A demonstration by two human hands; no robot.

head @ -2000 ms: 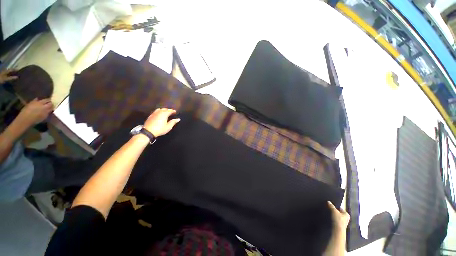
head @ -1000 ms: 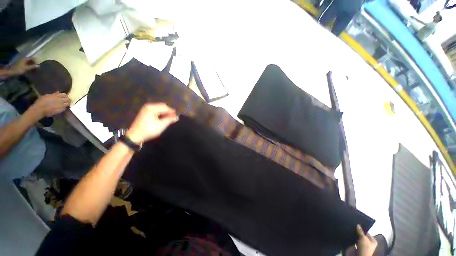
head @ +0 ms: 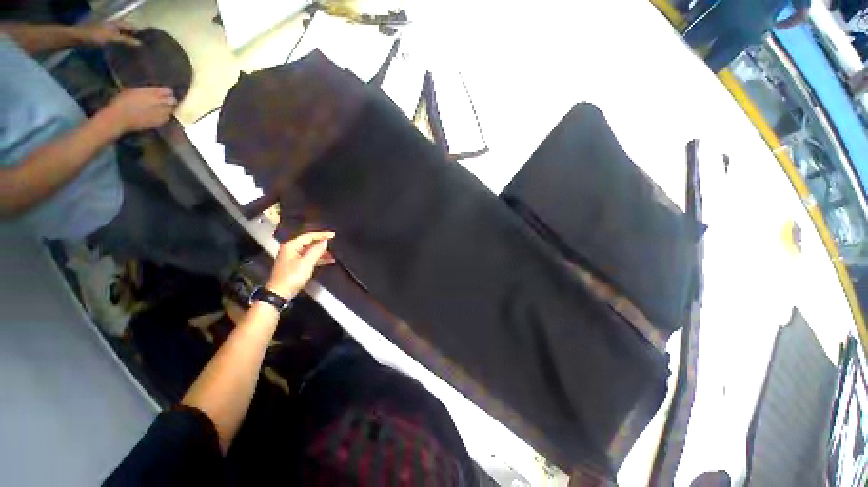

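Note:
A long black fabric layer (head: 447, 257) lies diagonally over a brown plaid panel (head: 286, 114), whose jagged far-left end and thin near edge show. My left hand (head: 301, 264), with a dark wristband, is at the near edge of the black layer, fingertips pinched on it; a small edge runs raised or creased beside them. My right hand is not in view. The black layer's right end is bent over near the bottom. A folded black stack (head: 600, 200) lies just behind, a thin plaid edge showing below it.
A narrow dark strip (head: 687, 314) and a greyer panel (head: 790, 409) lie on the right of the white table. A framed white piece (head: 457, 119) lies beyond. At left, another person's hands (head: 143, 107) are at a dark round piece (head: 157, 65). A checked dark cloth (head: 381, 442) shows at bottom.
The black layer has moved away from me over the plaid, covering most of its middle. My right hand has left the picture. The view has shifted.

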